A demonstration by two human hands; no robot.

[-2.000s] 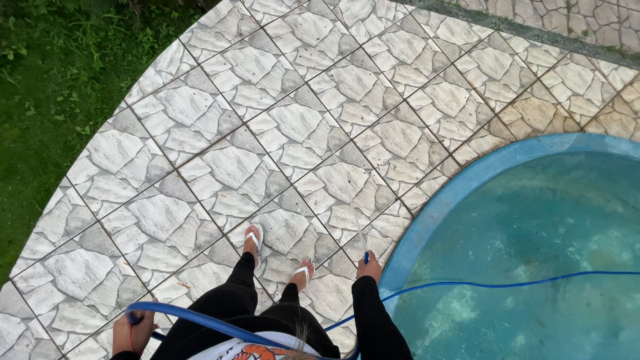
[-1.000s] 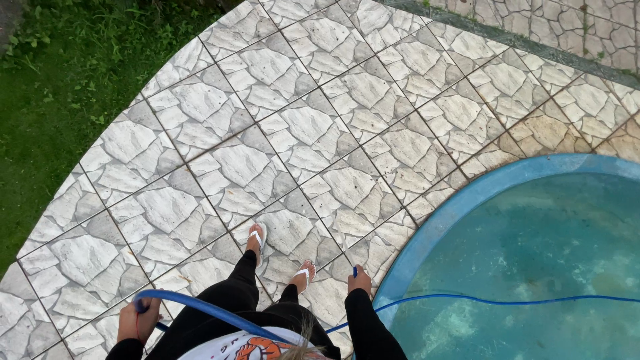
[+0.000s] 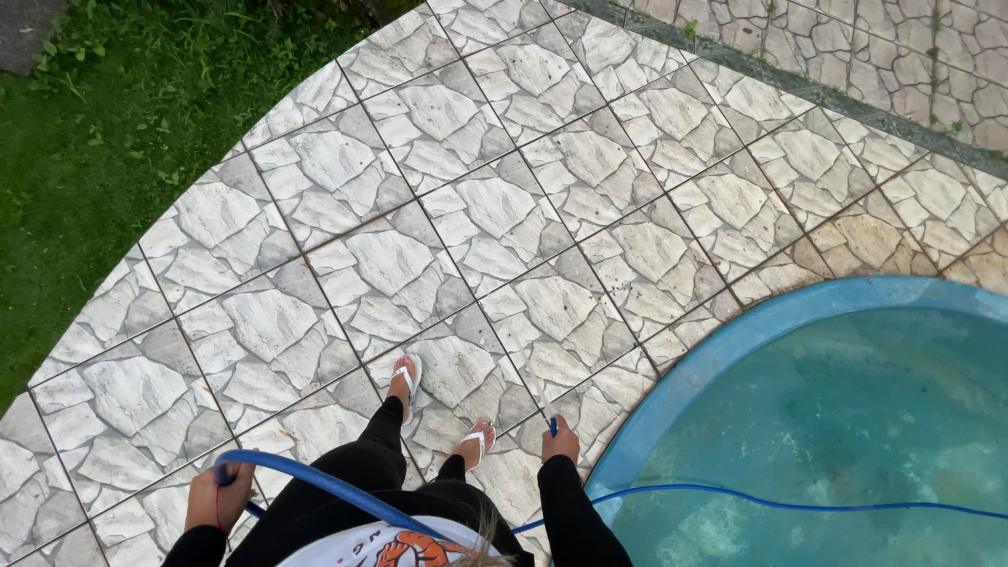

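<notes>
My left hand (image 3: 219, 492), with a red string at its wrist, is closed around a bend of blue hose (image 3: 339, 484) at the lower left. The hose arcs from there across my body. My right hand (image 3: 560, 439) grips a blue hose end, whose tip shows above the fist near the pool's edge. What looks like water shows faintly just beyond this tip. Another stretch of blue hose (image 3: 732, 494) passes behind my right forearm, over the pool rim and across the pool. Where the stretches join is hidden by my body.
Stone-patterned tiles (image 3: 394, 260) lie under my feet in white flip-flops (image 3: 409, 378). A round pool with a blue rim (image 3: 709, 346) holds greenish water at the lower right. Grass (image 3: 94, 181) borders the tiles on the left, and a dark strip (image 3: 819, 94) crosses the upper right.
The view has shifted slightly. Both hands still hold the blue hose, and the feet stand in the same place on the tiles.
</notes>
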